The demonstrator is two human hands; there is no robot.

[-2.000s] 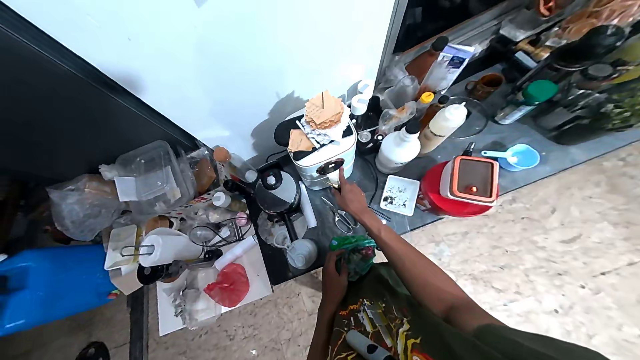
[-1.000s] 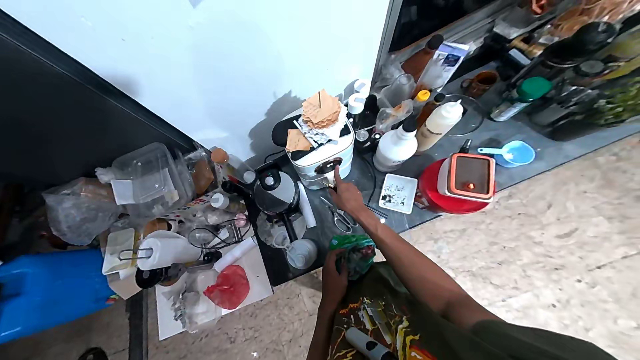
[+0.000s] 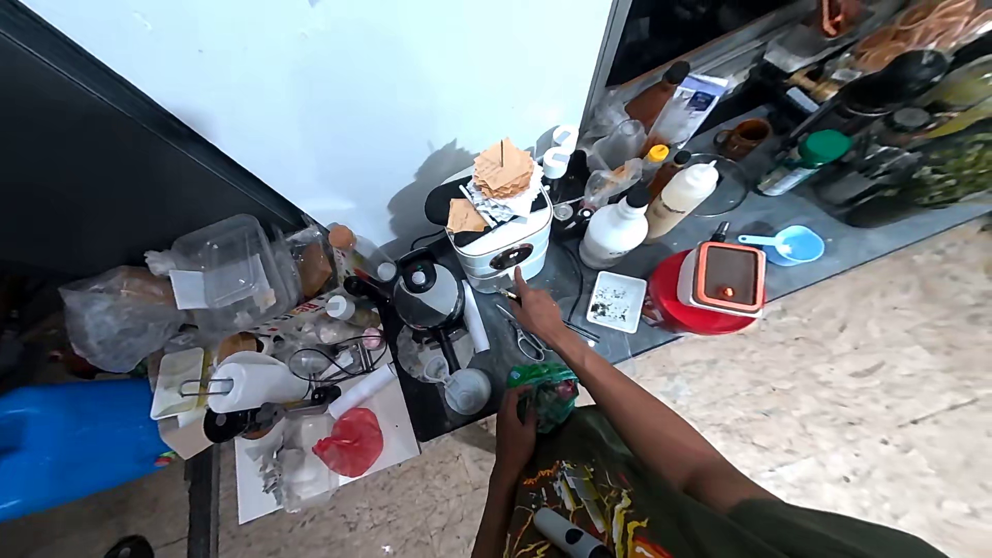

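Note:
My right hand [image 3: 535,307] reaches forward to a white countertop appliance [image 3: 508,248]; its index finger points at or touches the front, just below the dark oval panel. A thin pen-like item lies by or in its fingers; which, I cannot tell. Stacked brown paper squares [image 3: 504,167] on a spike sit on top of the appliance. My left hand [image 3: 518,426], near my body, holds a green plastic bag [image 3: 549,394] with something inside. Scissors [image 3: 530,341] lie on the dark counter between the hands. A white tray [image 3: 617,302] with dark bits is right of my right hand.
Left of the appliance stands a black-lidded pot [image 3: 426,298]. To the right are a white bottle [image 3: 614,232], a squeeze bottle [image 3: 682,200], a red container [image 3: 674,302] and a light-blue scoop [image 3: 797,245]. A red plastic bag [image 3: 350,442] and a paper roll [image 3: 256,382] lie left.

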